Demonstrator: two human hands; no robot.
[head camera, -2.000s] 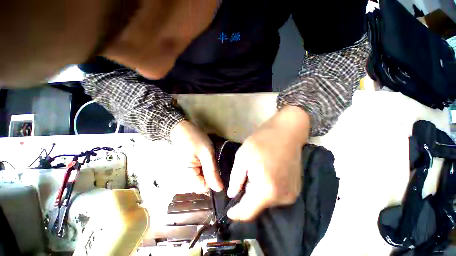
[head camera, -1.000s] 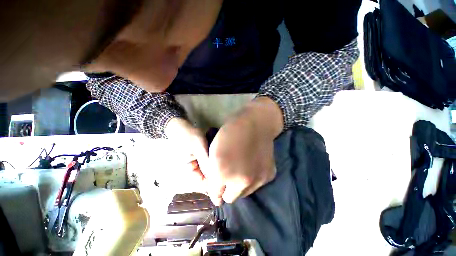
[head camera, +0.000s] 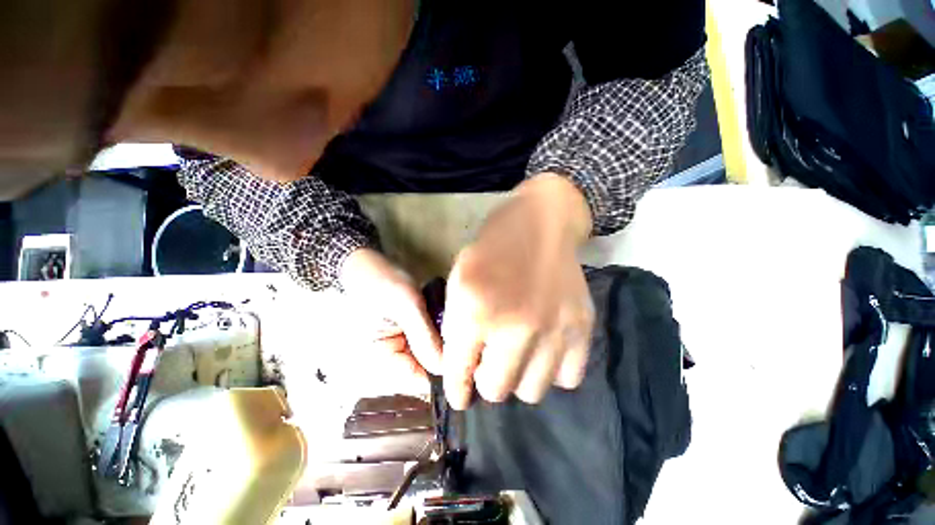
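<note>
A part-sewn black bag body (head camera: 554, 451) lies beside the needle area, below and to the right of my hands. My left hand (head camera: 523, 308), slightly blurred, is on the image right with its fingers bent down over the fabric. Its thumb and finger pinch a narrow black edge (head camera: 441, 405). My right hand (head camera: 395, 313), on the image left, pinches the same edge with thumb and fingertips, close against my left hand. The strip runs down to the dark presser foot area (head camera: 451, 467). The fabric between my hands is mostly hidden.
The cream machine head (head camera: 231, 461) is at lower left, with red-handled tools (head camera: 133, 385) on the casting. Brownish bed plates (head camera: 390, 420) lie left of the needle. Stacked black panels (head camera: 841, 113) are at upper right and curved black pieces (head camera: 861, 410) at far right.
My left hand first moved left and down over the edge, then back up and right with its fingers more spread. The bag body has turned and shifted beside the needle.
</note>
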